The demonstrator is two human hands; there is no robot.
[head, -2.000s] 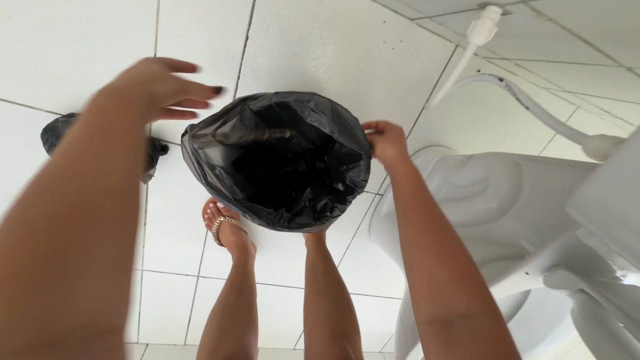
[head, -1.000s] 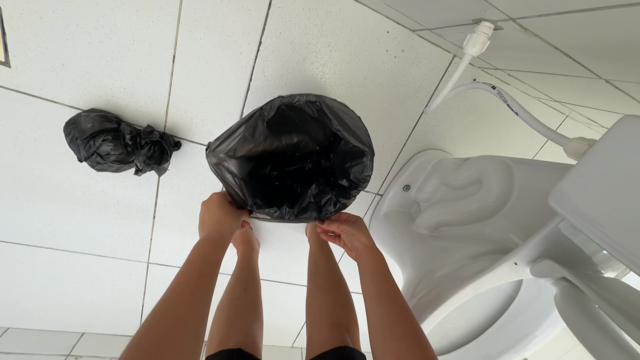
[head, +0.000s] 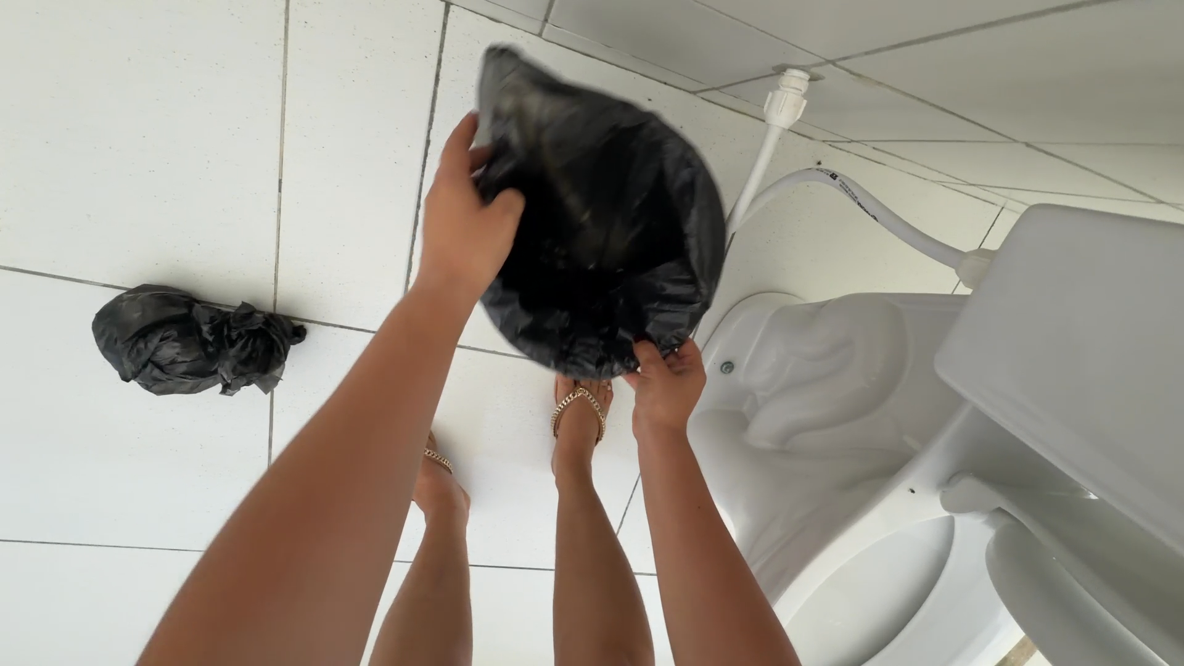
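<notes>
A black plastic bag [head: 638, 157] lines a round bin held out in front of me, its dark mouth facing up; the bin itself is hidden under the plastic. My left hand [head: 467, 217] grips the bag's rim at the left, thumb at the inner side and fingers outside. At the lower right of the rim, my right hand [head: 668, 381] pinches the plastic between thumb and fingers. A second black bag [head: 190, 338], knotted and bunched, lies on the floor to the left, apart from both hands.
A white toilet [head: 832, 388] with its tank stands at the right, its seat raised. A white hose [head: 865, 203] runs from the tank, near a white pipe fitting [head: 786, 102] at the tiled wall. My feet in sandals [head: 578, 407] are just below the bin.
My left hand has gone from the lower left of the rim up to its left side. The pulled-out edge of the bag at the left now points upward. The knotted bag lies where it was.
</notes>
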